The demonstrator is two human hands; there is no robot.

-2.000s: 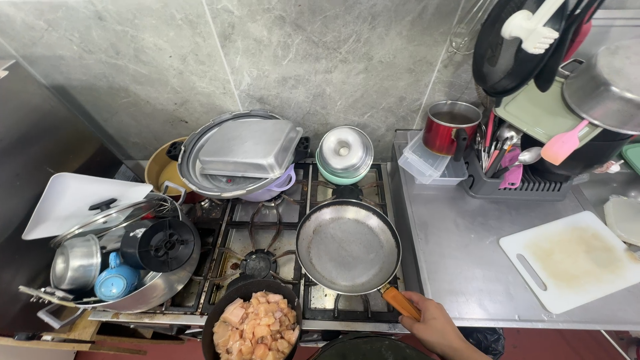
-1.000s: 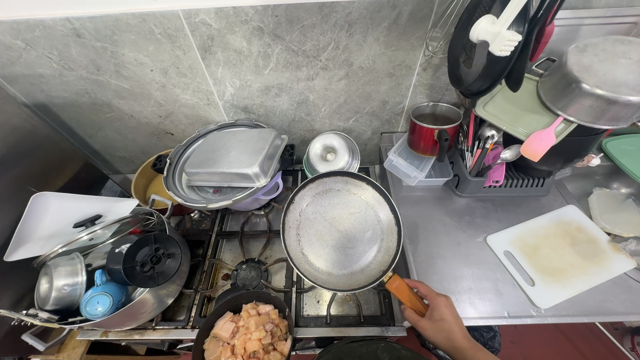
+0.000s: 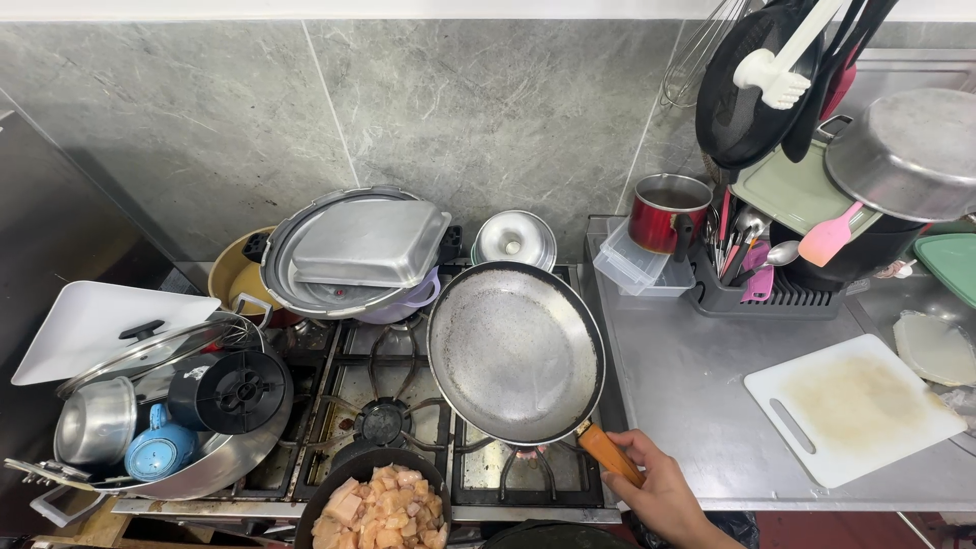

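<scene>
My right hand (image 3: 657, 482) is closed around the orange-brown handle of a frying pan (image 3: 518, 354) with a worn, silvery inside and a dark rim. The pan looks tilted above the front right part of the gas stove (image 3: 374, 358), and a lit burner (image 3: 528, 451) shows below its front edge. A thin film of liquid seems to lie at the bottom of the pan. To the left of the hand, at the lower edge, a dark pot holds pieces of raw chicken (image 3: 385, 509). My left hand is not in view.
Left stands a metal basin (image 3: 229, 465) of cookware. Behind are a stacked metal tray (image 3: 370, 240) and a ring mould (image 3: 512, 238). On the right counter are a red pot (image 3: 662, 229), a dish rack (image 3: 770, 301) of utensils and a white cutting board (image 3: 854, 408).
The pan is tilted more toward the camera and appears lifted compared with the earliest frame. The lit burner has come into sight below it. My right hand still holds the handle.
</scene>
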